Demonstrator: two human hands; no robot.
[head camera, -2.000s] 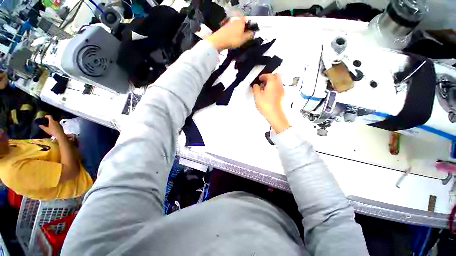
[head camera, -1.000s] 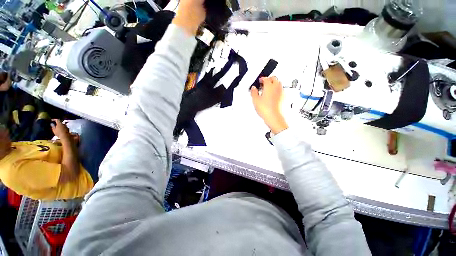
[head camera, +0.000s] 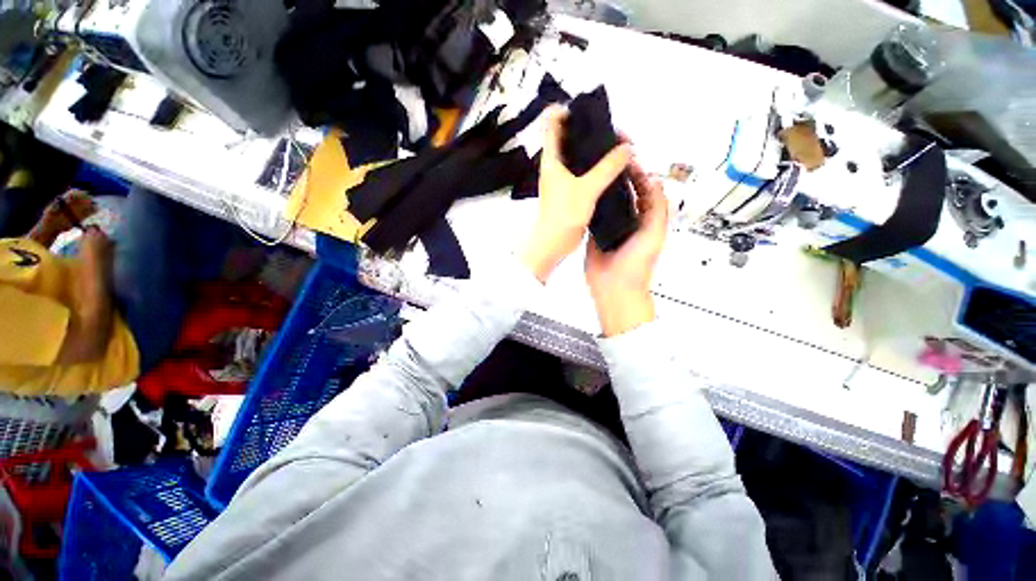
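A short bundle of black fabric strips (head camera: 591, 131) is held upright between both hands above the white table. My left hand (head camera: 571, 195) grips it from the left, thumb across its front. My right hand (head camera: 638, 233) grips its lower right side. More black strips (head camera: 437, 182) lie loosely fanned on the table to the left, beside and partly over a yellow-brown card (head camera: 324, 195). A single dark strip (head camera: 444, 249) lies near the table's front edge. The fingers partly hide the bundle.
The sewing machine head (head camera: 755, 170) stands right, a black strip (head camera: 909, 210) draped over it. An orange-brown-handled tool (head camera: 844, 293) and red-handled scissors (head camera: 972, 460) lie right. A dark fabric heap (head camera: 386, 51) and grey motor (head camera: 216, 51) are back left. A person in yellow (head camera: 63, 318) sits left; blue crates (head camera: 290, 386) stand below.
My left hand has come back from the dark heap to my right hand, and both now hold the bundle. The view has shifted, showing the yellow-brown card, scissors and more crates.
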